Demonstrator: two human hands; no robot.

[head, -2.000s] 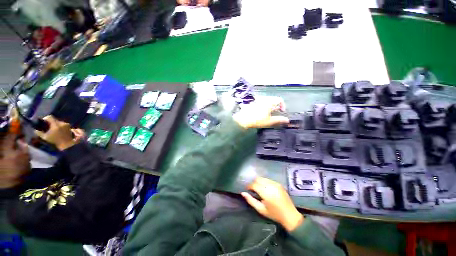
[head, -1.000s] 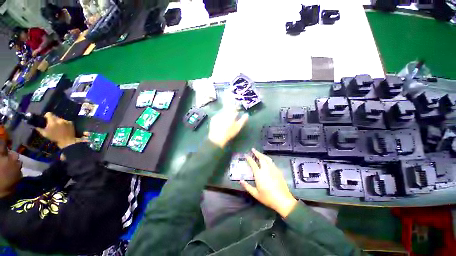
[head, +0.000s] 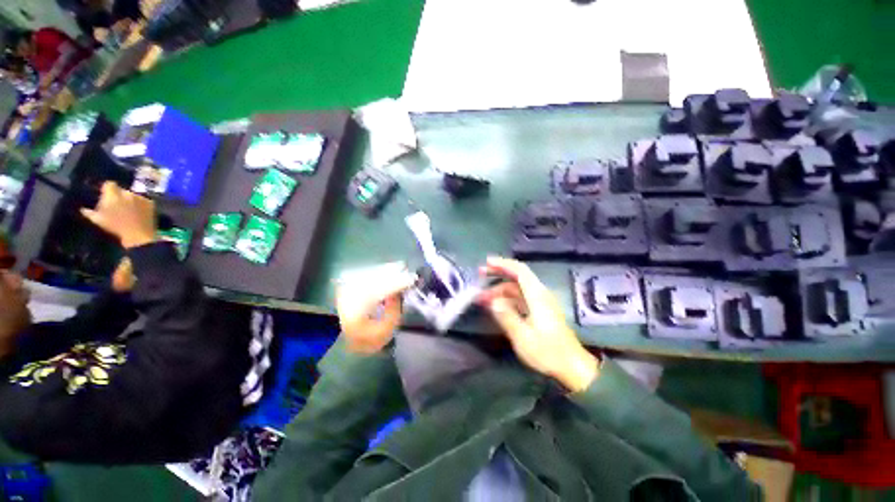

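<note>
A black part with white ribbon cable strips (head: pixel 442 284) is held between my two hands at the bench's front edge; it is blurred. One pale strip stands up from it. My left hand (head: pixel 373 306) grips its left side. My right hand (head: pixel 525 312) has its fingers at its right side. A square black housing with a green patch (head: pixel 371 189) lies on the bench ahead on the left. A small black part (head: pixel 464 184) lies right of it.
Rows of black assemblies (head: pixel 687 227) fill the right side. Green circuit boards (head: pixel 258 238) lie on a dark foam mat (head: pixel 302 235) at left. A blue box (head: pixel 182 154) stands beyond it. A neighbour in a black sleeve (head: pixel 177 284) sits close at left. A clear bag (head: pixel 832 88) lies back right.
The black part with strips is now held between both hands near my lap; a second ago a pale-topped part lay by my right hand. A small black part now shows where the strip-covered part lay.
</note>
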